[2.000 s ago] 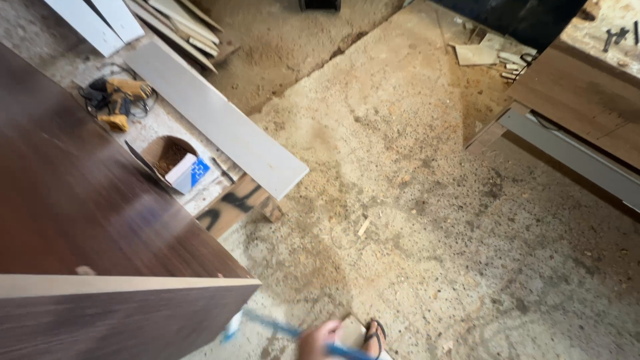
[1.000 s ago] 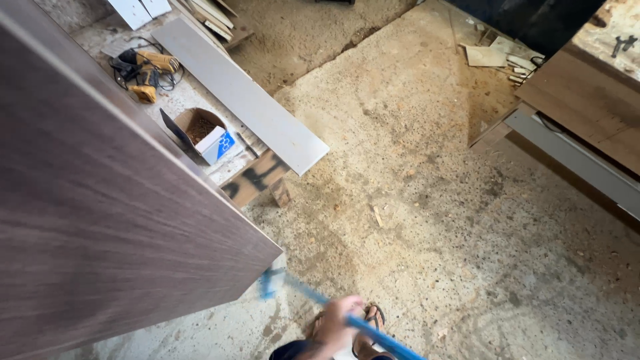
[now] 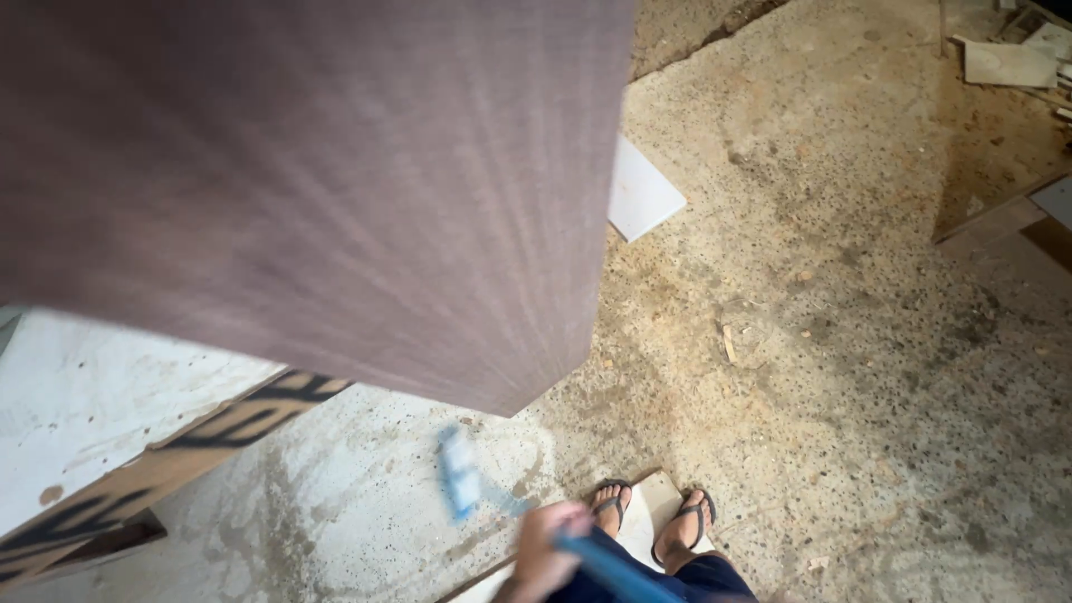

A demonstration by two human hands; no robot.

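My left hand [image 3: 548,544] is closed around the blue handle of a long tool at the lower middle, blurred by motion. The tool's blue and white head [image 3: 458,473], perhaps a broom or brush, is just below the lower corner of a large brown wood-grain panel [image 3: 377,193]. That panel fills the upper left of the view. The blue handle [image 3: 620,574] runs down to the bottom edge. My right hand cannot be made out; only a blurred bit of skin shows at the bottom edge near the handle's lower end.
A pale board's end [image 3: 645,193] juts out behind the panel. At lower left lies a white surface [image 3: 100,402] with a plank edge [image 3: 209,435] bearing painted letters. My sandalled feet [image 3: 682,519] flank a small board [image 3: 651,507]. Scrap pieces [image 3: 1009,64] and a wooden unit [image 3: 997,222] are at right.
The view has shifted a lot, and the brown panel now covers where the box and power tool showed. The tool's blue head, earlier at the panel's corner, is now apart from it over the floor.
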